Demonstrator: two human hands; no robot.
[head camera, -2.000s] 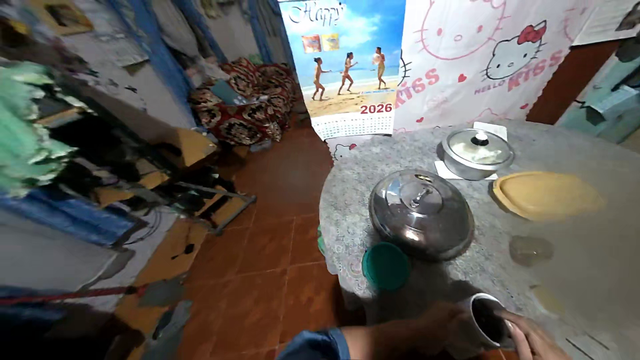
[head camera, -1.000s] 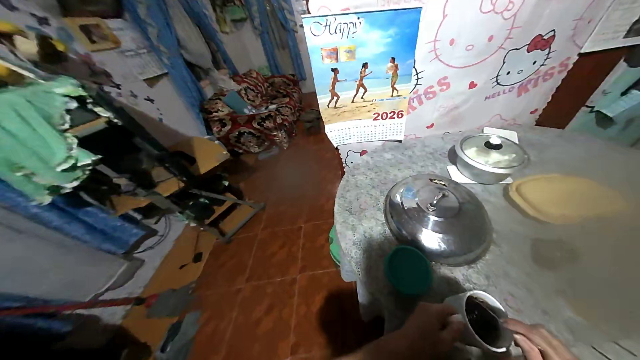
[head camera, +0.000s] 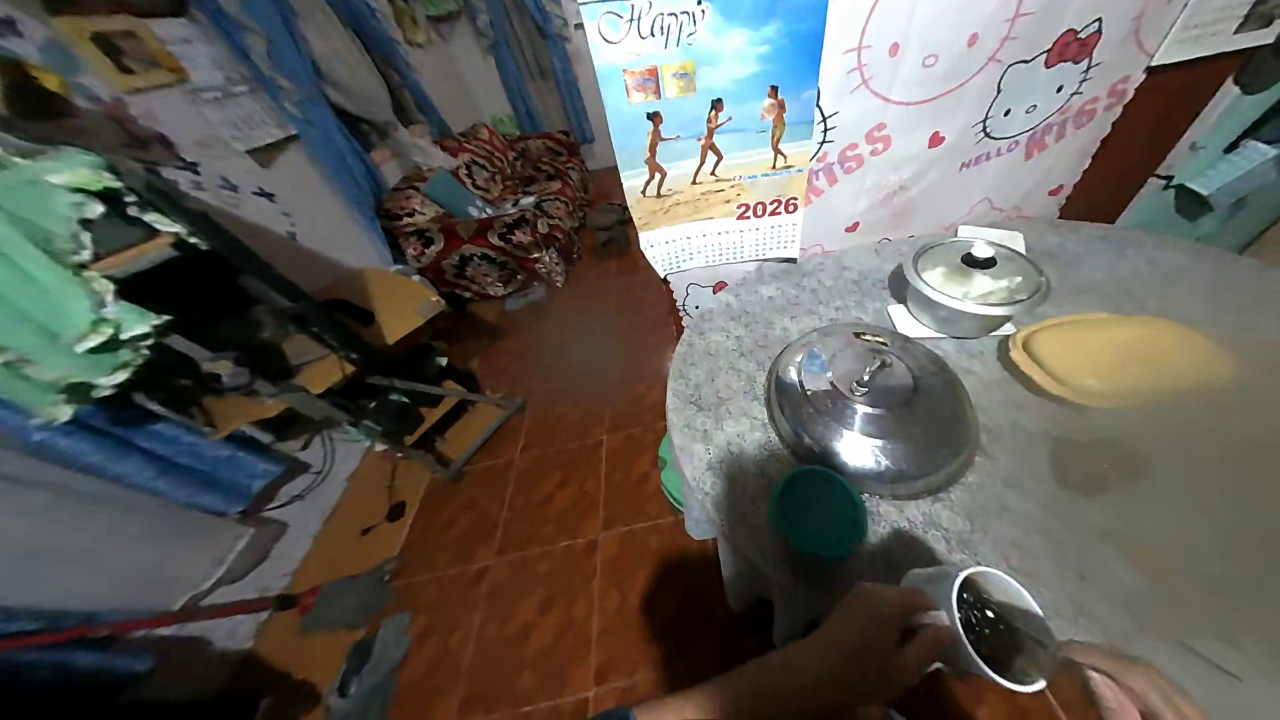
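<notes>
A white mug (head camera: 940, 590) with dark liquid in it is tilted near the bottom right. My left hand (head camera: 880, 640) grips it by its handle side. My right hand (head camera: 1125, 685) is at the mug's right rim, blurred and partly cut off by the frame's edge; whether it holds anything I cannot tell. A round green lid or container (head camera: 819, 512) lies just beyond the mug, at the table's left edge. Behind it rests a large domed metal lid (head camera: 870, 420) with a handle on top.
On the grey round table (head camera: 740, 400) stand a lidded metal pot (head camera: 965, 300) on white paper and a yellow tray (head camera: 1110, 360). A wall calendar (head camera: 715, 130) hangs behind. At left are a dark metal frame (head camera: 290, 310), a patterned covered seat (head camera: 480, 220) and a red-handled dustpan (head camera: 345, 598).
The view has shifted somewhat. Both hands stay at the mug throughout. The pot, domed lid and green lid or container keep their places on the table.
</notes>
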